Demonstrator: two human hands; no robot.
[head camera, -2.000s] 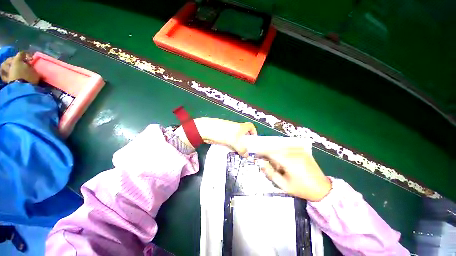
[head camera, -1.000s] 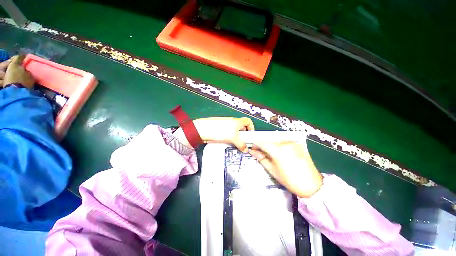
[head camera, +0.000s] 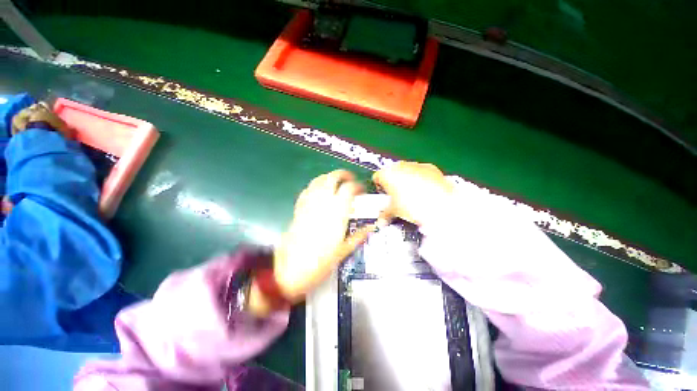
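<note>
An open tablet unit (head camera: 397, 328) with a black frame and a large silver-white rectangle lies in a white foam tray (head camera: 322, 336), cut off by the lower edge. My left hand (head camera: 319, 229), blurred, is at the tray's far left corner, fingers pointing to the far end. My right hand (head camera: 413, 191) is over the far edge, its fingers bent down near the left fingertips. Whether either hand holds a small part cannot be told. My right sleeve covers the tray's far right corner.
A red-orange foam tray (head camera: 344, 82) with a dark tablet sits on the green conveyor beyond the chipped metal edge (head camera: 329, 140). At left, a co-worker's blue sleeve (head camera: 57, 221) and hand are at another red-orange tray (head camera: 126, 141). Grey-clear sheets or a container (head camera: 672, 328) lie at right.
My left hand has turned, its fingers now pointing away from me, and its wrist has come nearer. My right hand has moved forward over the tray's far edge. The view has shifted slightly.
</note>
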